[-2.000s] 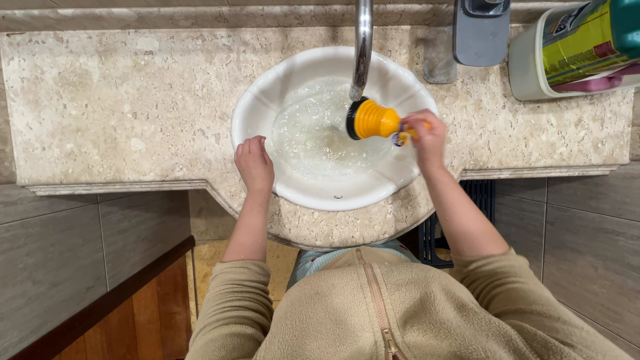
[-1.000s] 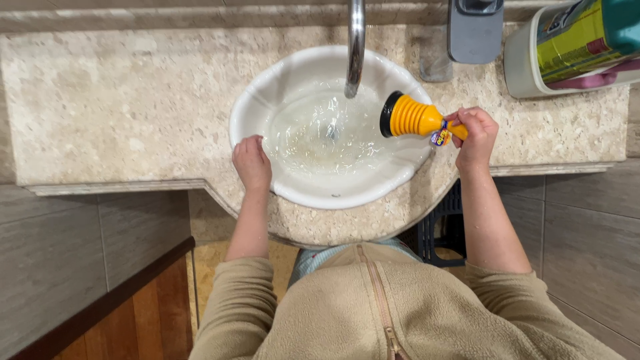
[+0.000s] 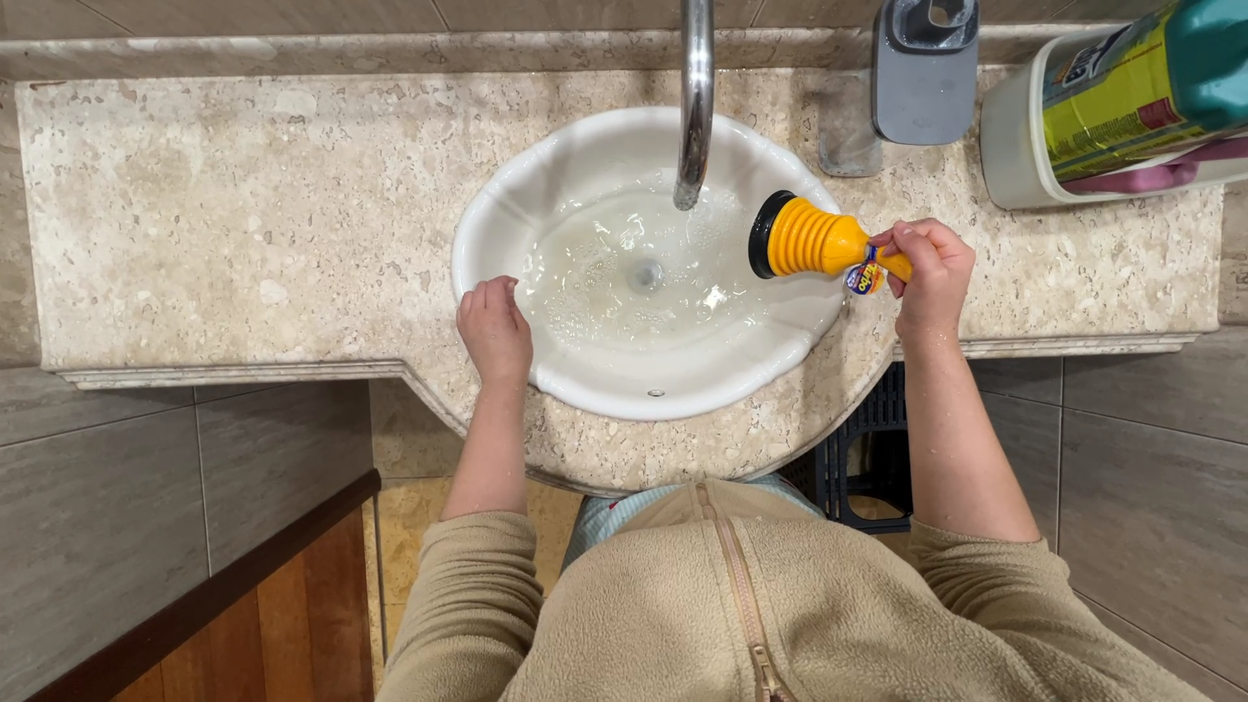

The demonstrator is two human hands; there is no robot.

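My right hand grips the handle of a yellow plunger with a bellows body, held sideways over the right rim of the white oval washbasin. The plunger's black rubber mouth points left, and a small printed tag hangs at its neck. My left hand rests on the basin's left rim with its fingers bent, and I see nothing in it. Cloudy, bubbly water lies in the basin, with the drain visible through it. Above the basin's back part hangs the chrome faucet spout.
The basin sits in a speckled stone counter. Behind it to the right stand a grey dispenser and a small clear container. Farther right, a white plastic bin holds a green and teal bottle. Below the counter is a black plastic crate or stool.
My right hand has moved right with the plunger, whose mouth was near the spout two seconds ago and is now by the right rim. My left hand has stayed at the left rim.
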